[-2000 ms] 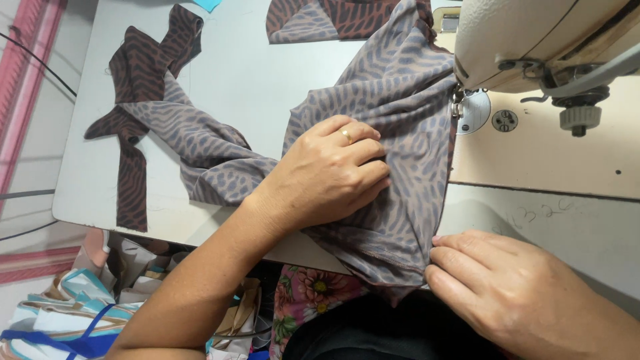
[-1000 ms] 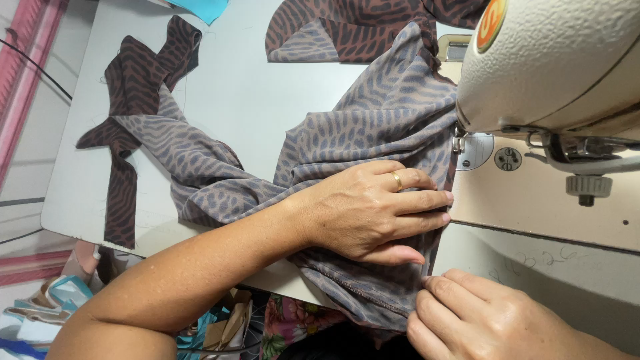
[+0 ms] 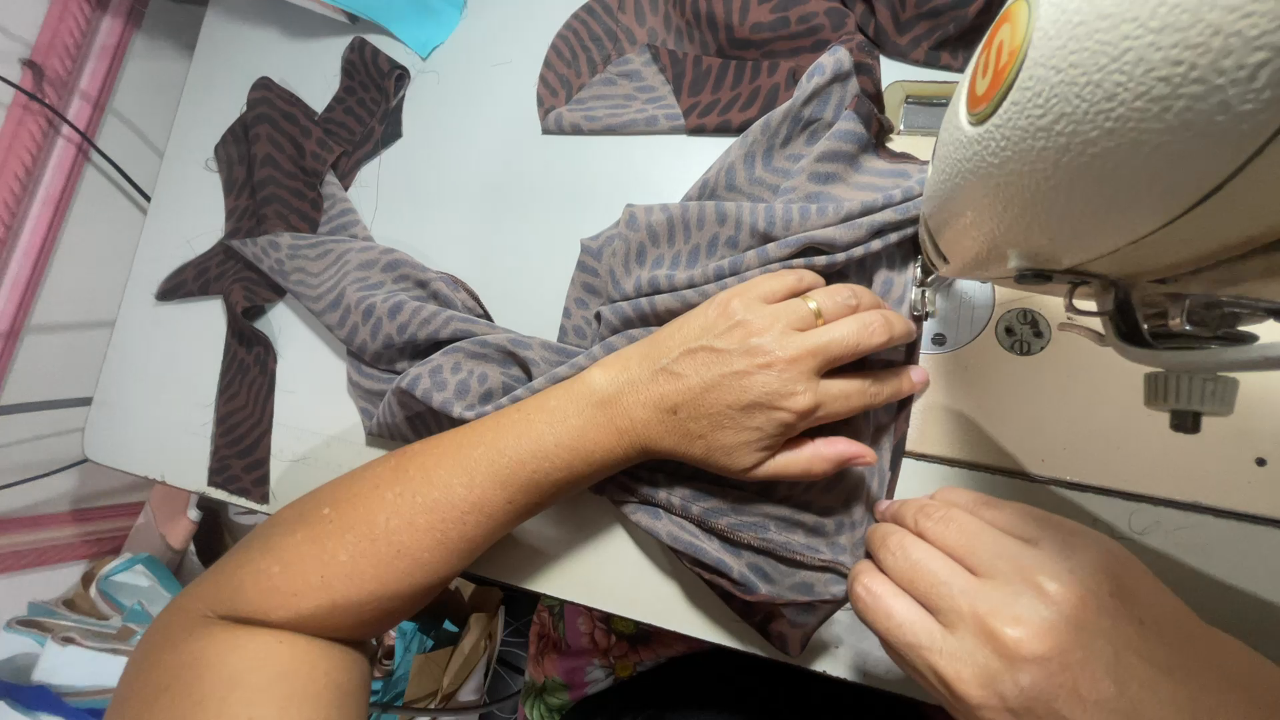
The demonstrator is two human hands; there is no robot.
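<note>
An animal-print fabric (image 3: 700, 240), its paler side up, lies bunched on the sewing table, its right edge at the presser foot (image 3: 923, 288) of an industrial sewing machine (image 3: 1110, 130). My left hand (image 3: 780, 380), a ring on one finger, rests flat on this fabric with its fingers apart, fingertips at the edge just below the foot. Nearer my body, my right hand (image 3: 1000, 590) pinches the same edge between thumb and fingers. A stitched seam (image 3: 740, 530) shows on the part hanging over the table's front edge. The needle tip cannot be made out.
Darker animal-print pieces (image 3: 720, 60) lie at the back, touching the machine side. A long twisted part with dark straps (image 3: 245, 390) stretches left. Turquoise cloth (image 3: 410, 20) sits at the top. Fabric scraps (image 3: 100, 620) are heaped below the table at the lower left.
My left hand has moved right, from the middle of the fabric to its edge by the presser foot, and its curled fingers have spread. My right hand still pinches the edge.
</note>
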